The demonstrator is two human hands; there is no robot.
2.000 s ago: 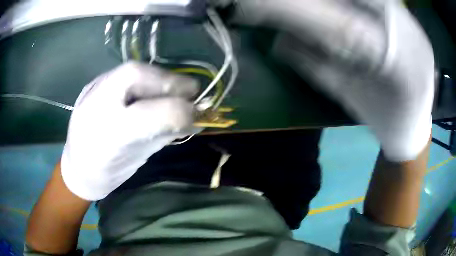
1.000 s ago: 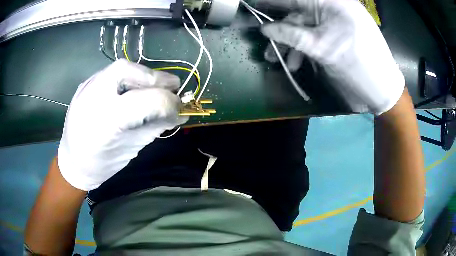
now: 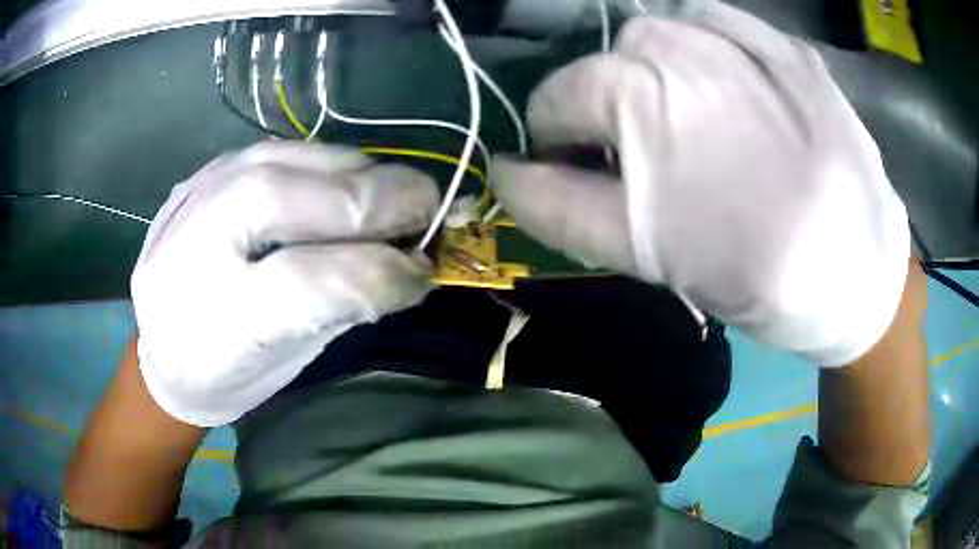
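Note:
A small tan-yellow circuit board [image 3: 469, 257] with narrow protruding strips is pinched at its left side by my gloved left hand [image 3: 290, 252]. White lead wires [image 3: 473, 102] and a yellow-green wire [image 3: 413, 153] run to the board. My gloved right hand [image 3: 709, 177] is just right of the board, thumb and forefinger partly apart near the wires. A thick white wire [image 3: 604, 24] enters behind the right hand, and a wire end [image 3: 696, 307] shows below it; the grip itself is hidden.
The long silvery unit [image 3: 204, 21] lies across the top left, with a row of silvery terminals [image 3: 322, 56] below its edge. A thin wire [image 3: 81, 201] crosses the dark green bench mat [image 3: 107, 129] at left. A yellow item [image 3: 891, 27] is at the top right.
My right hand has come left and down to beside the board, and the wire that hung from it is now mostly hidden. My left hand and the board have shifted slightly right in view.

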